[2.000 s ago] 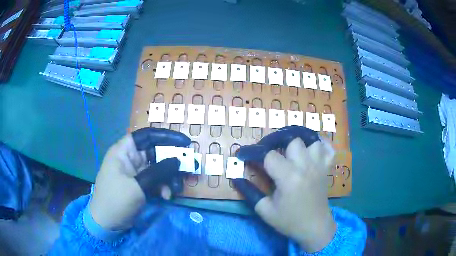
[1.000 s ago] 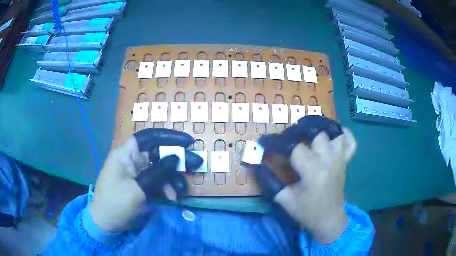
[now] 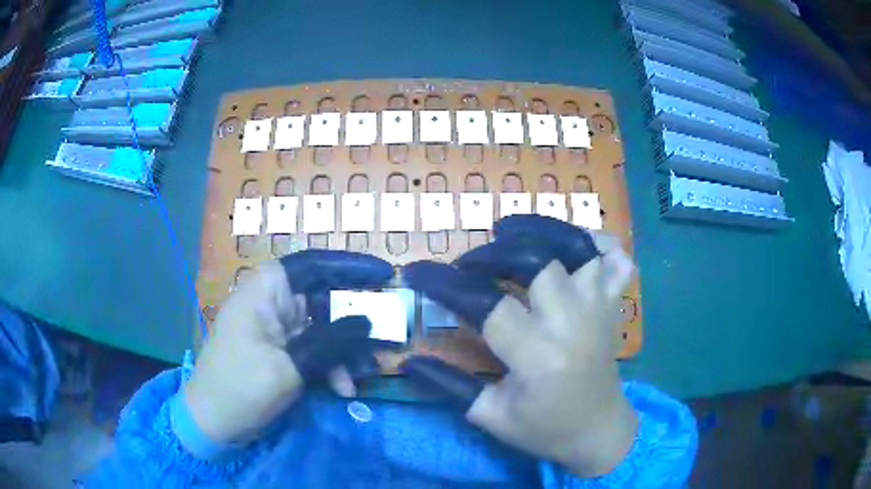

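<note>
An orange-brown fixture board point(image 3: 222, 172) with slots lies in front of me. Its back and middle rows hold several white insulating pads point(image 3: 396, 127), each with a dark hole. My left hand point(image 3: 253, 349), with black finger cots, holds white pads point(image 3: 387, 313) between thumb and finger over the front row. My right hand point(image 3: 540, 334) is just right of them, its index finger and thumb apart around the right edge of the pads; whether it touches them is unclear. A shaded pad point(image 3: 439, 316) shows in the front row, partly under my right fingers. The rest of that row is mostly hidden.
Silver heat sinks point(image 3: 721, 151) stand in a row on the green mat at the right. More heat sinks with teal patches point(image 3: 100, 164) are at the left, with a blue cord point(image 3: 164, 196) hanging across. A white cloth point(image 3: 848, 205) lies at the right edge.
The view has shifted, so the board appears further left. My right hand held a single pad over the front row one second ago; now its fingers are beside the pads in my left hand.
</note>
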